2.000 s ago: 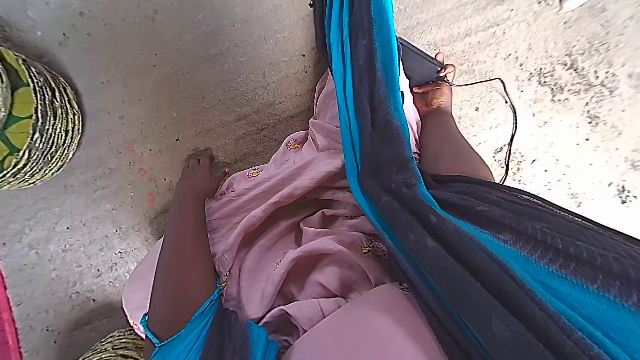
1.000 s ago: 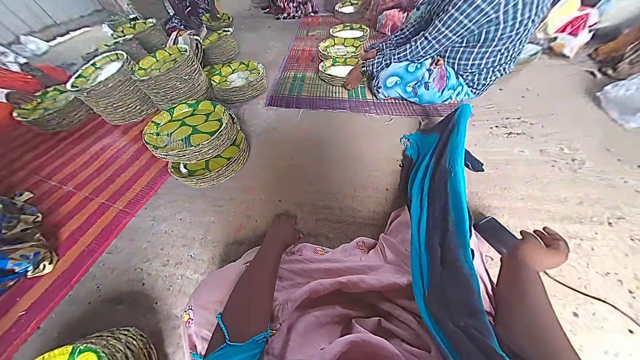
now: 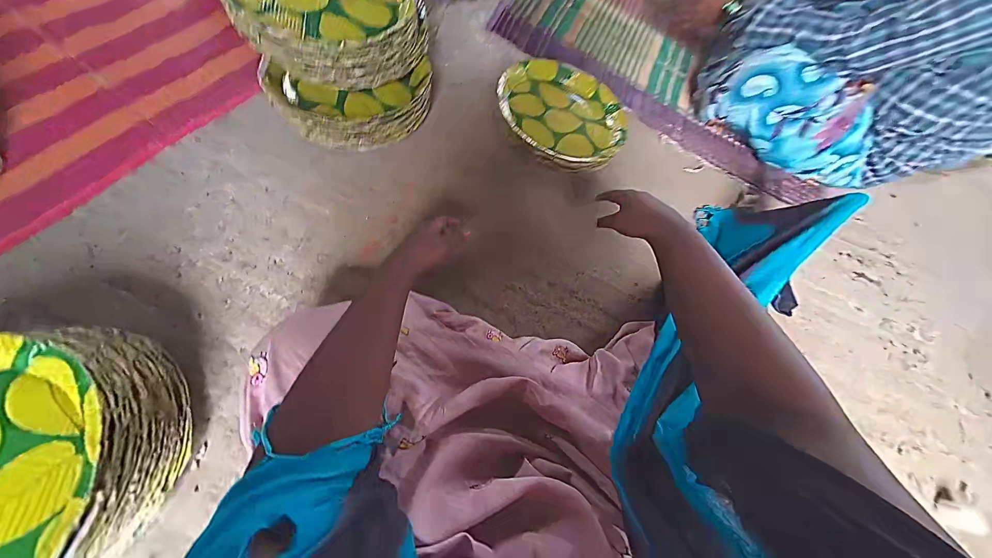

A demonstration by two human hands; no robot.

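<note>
My right hand (image 3: pixel 632 215) reaches forward over the floor with thumb and fingers apart and nothing between them. Just beyond it lies a round woven basket (image 3: pixel 562 112) lined with green and yellow patterned fabric, not touched by the hand. My left hand (image 3: pixel 442 240) is low over the floor in front of my lap, its fingers curled; whether they hold anything cannot be made out. Pink embroidered cloth (image 3: pixel 496 434) covers my lap, and a blue and black shawl (image 3: pixel 666 403) hangs along my right arm.
Stacked lined baskets (image 3: pixel 349 116) stand ahead on the left, beside a red and orange striped mat (image 3: pixel 101 101). Another basket stack (image 3: pixel 139 418) is at the lower left. At the upper right a person in checked cloth (image 3: pixel 922 93) sits by a striped mat (image 3: pixel 620 54).
My right hand, which held a dark flat object with a cable at my right, is now forward without it. A single basket now lies on the floor ahead. The view has tilted down since one second ago.
</note>
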